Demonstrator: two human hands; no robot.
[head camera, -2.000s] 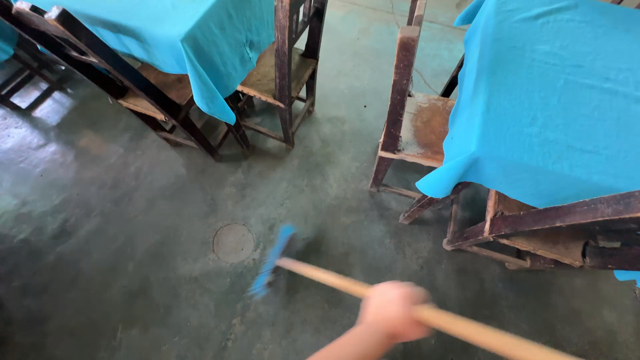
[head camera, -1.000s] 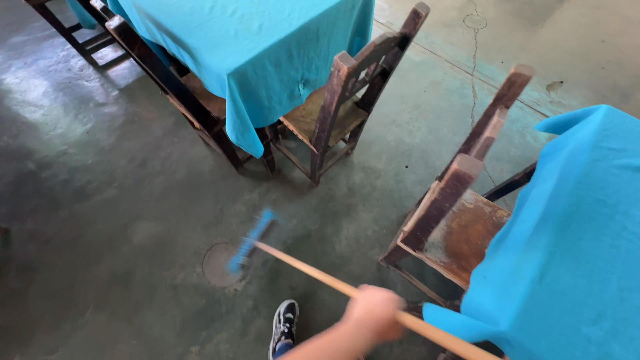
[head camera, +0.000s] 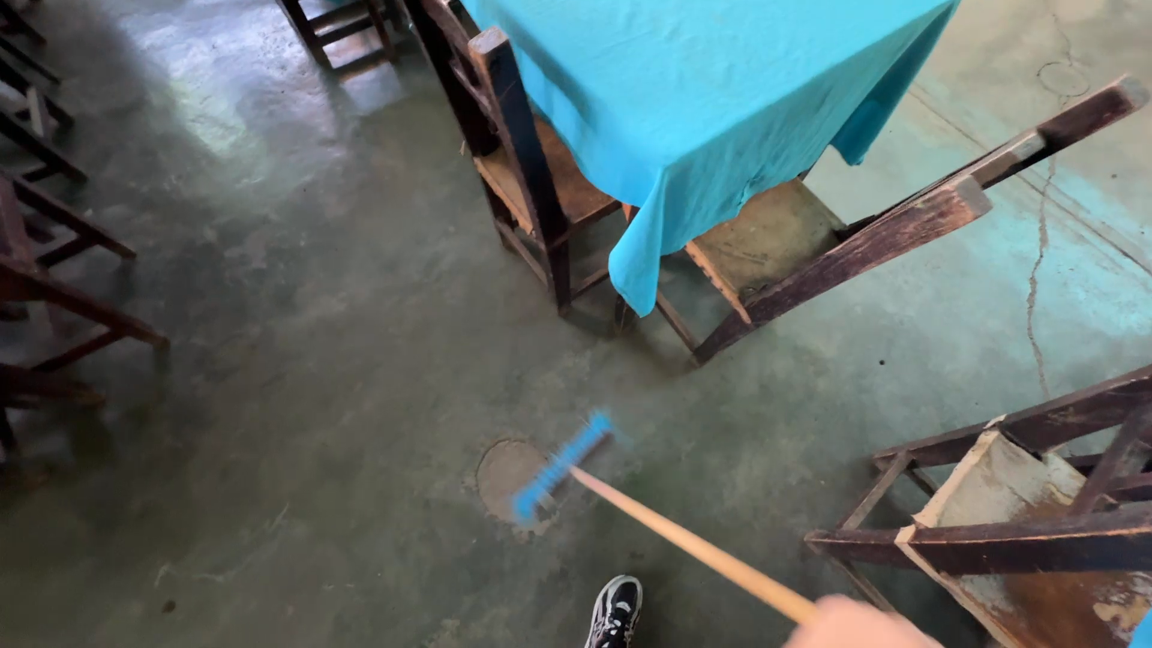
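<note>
At the lower right edge my right hand (head camera: 855, 623) is closed around the wooden handle (head camera: 693, 542) of a broom, partly cut off by the frame. The handle slants up and left to a narrow head with blue bristles (head camera: 562, 466). That head, slightly blurred, is over the right part of a round patch (head camera: 506, 477) in the grey-green concrete floor (head camera: 342, 405). My left hand is out of view.
A table with a turquoise cloth (head camera: 720, 81) stands ahead, with wooden chairs (head camera: 531, 171) (head camera: 837, 252) against it. Another wooden chair (head camera: 1008, 540) is at the lower right. Dark chair legs (head camera: 81, 315) line the left edge. A black-and-white shoe (head camera: 616, 612) is at the bottom.
The view has swung to the right table's left, bringing more chairs in at the left. The broom stays in my right hand, and its head has moved onto the round patch.
</note>
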